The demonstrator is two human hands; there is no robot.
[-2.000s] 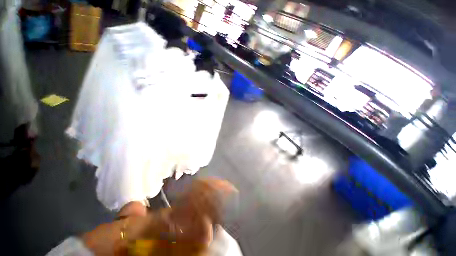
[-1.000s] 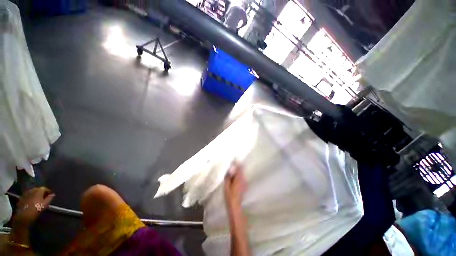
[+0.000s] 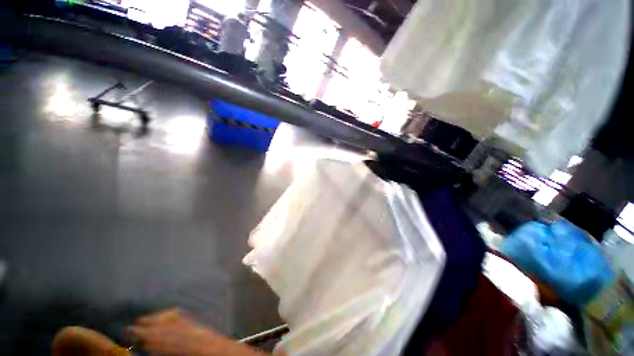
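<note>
White garments (image 3: 334, 243) hang packed together right of centre, their lower edges toward the left. My right hand (image 3: 174, 334) is at the bottom edge, left of the garments and apart from them. It is blurred, and its forearm runs out at the lower right. I cannot tell its finger pose or whether it holds anything. My left hand is not in view. A rounded bare shape, seemingly a knee, shows at the bottom left.
A thick dark rail (image 3: 181, 76) runs diagonally behind. A blue crate (image 3: 243, 126) and a wheeled rack base (image 3: 119, 104) stand on the floor. More white cloth (image 3: 514, 62) hangs at upper right. A bright blue bundle (image 3: 556, 257) and dark cloth (image 3: 445, 264) are at right.
The view has swung right, so the garments at far left are gone. My right hand has left the hanging garments and moved down and left. My left hand has gone out of view.
</note>
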